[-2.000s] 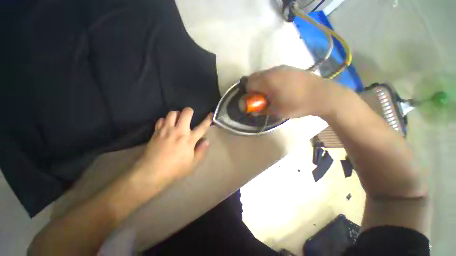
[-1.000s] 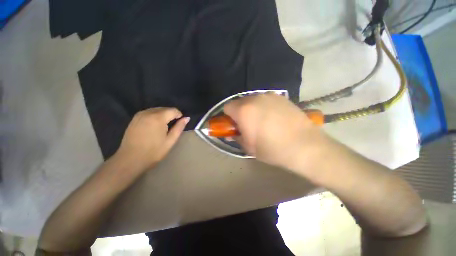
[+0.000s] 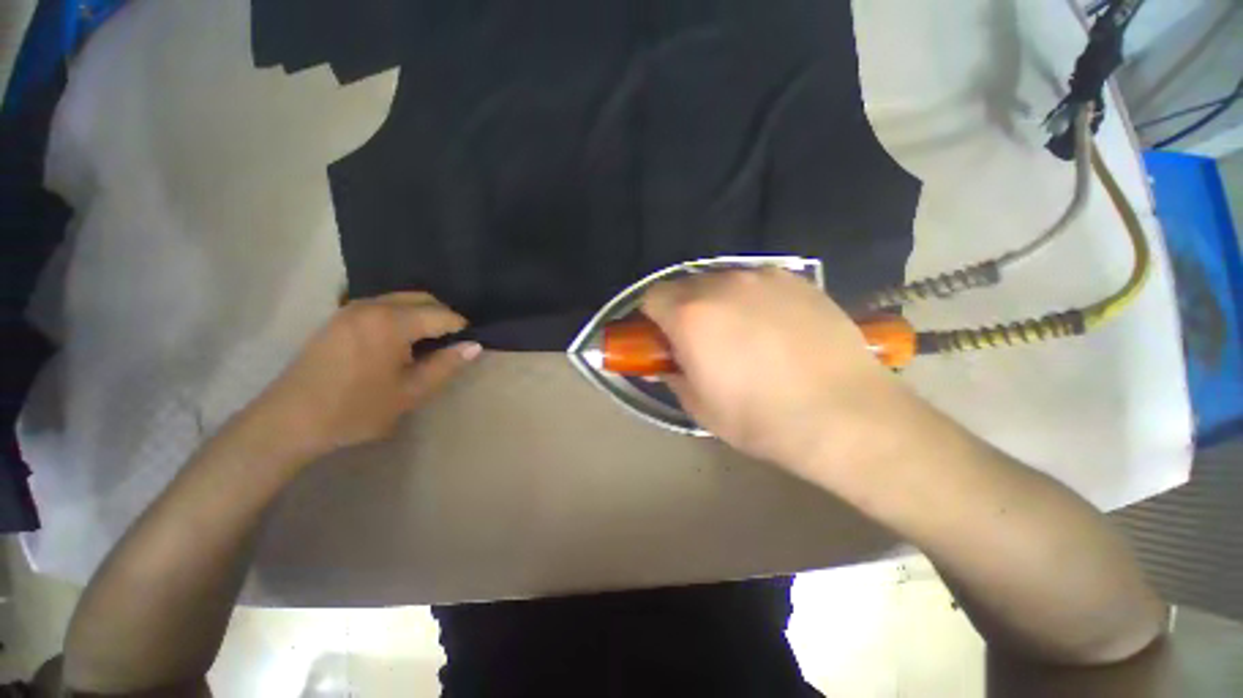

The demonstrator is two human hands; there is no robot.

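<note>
A black garment panel [image 3: 614, 150] lies flat on the pale table cover [image 3: 518, 477], with curved cut-outs at both sides. A narrow folded hem [image 3: 529, 334] runs along its near edge. My left hand [image 3: 361, 368] pinches the hem near its left end between thumb and fingers. My right hand [image 3: 743, 355] is closed around the orange handle of the steam iron [image 3: 635, 346]. The iron's silver-rimmed tip points left, and its soleplate lies over the near edge of the panel, right of my left hand. My palm and fingers hide part of the iron.
A greyish hose [image 3: 1050, 225] and a yellow cable [image 3: 1142, 246] with coiled guards run from the iron's rear to the upper right. More black pieces lie at the far left [image 3: 320, 34] and left table edge [image 3: 34, 300]. Blue plastic [image 3: 1193, 273] stands beyond the right edge.
The view has turned and shifted so the panel's near edge faces me. My left hand has moved left along the hem, away from the iron tip, and now pinches it. The iron stays in my right hand.
</note>
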